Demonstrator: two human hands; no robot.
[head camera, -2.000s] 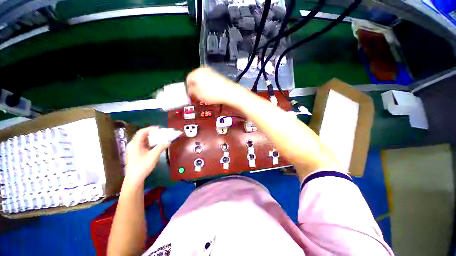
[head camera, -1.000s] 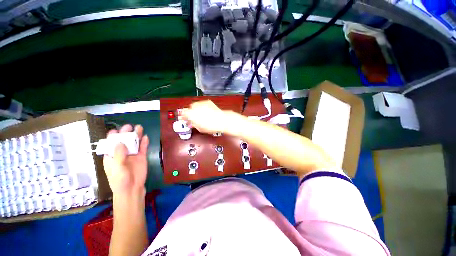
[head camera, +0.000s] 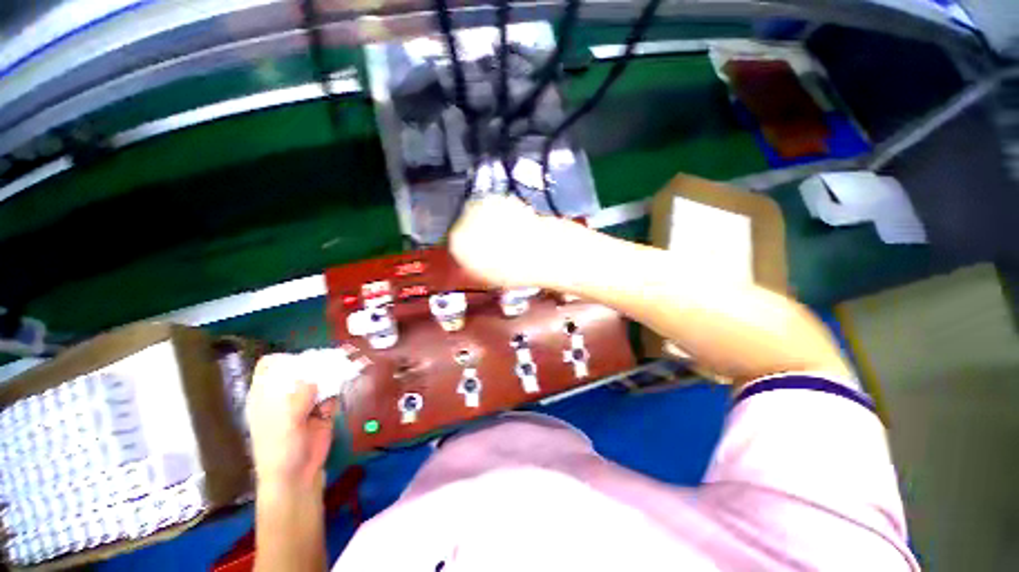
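My left hand (head camera: 288, 408) holds a white power adapter (head camera: 327, 371), prongs toward the left edge of the reddish-brown test fixture (head camera: 492, 344). My right hand (head camera: 508, 240) is over the back edge of the fixture, near the black test cables (head camera: 505, 106). It is blurred, and its fingertips and anything in them are hard to make out. White fittings stand in a row on the fixture, with round dark-centred fittings in front of them. Red digits are lit at its upper left and a green light at its lower left.
A clear plastic bin (head camera: 394, 168) of adapters stands behind the fixture. A packed carton (head camera: 192, 419) of white adapters is at left. An open carton (head camera: 769, 240) with white lining is at right, under my right forearm. Folded white paper (head camera: 866, 203) lies far right.
My left hand has turned its adapter from the carton side toward the fixture. My right hand has moved from the upper-left fittings to the back, near the cables. The view has shifted.
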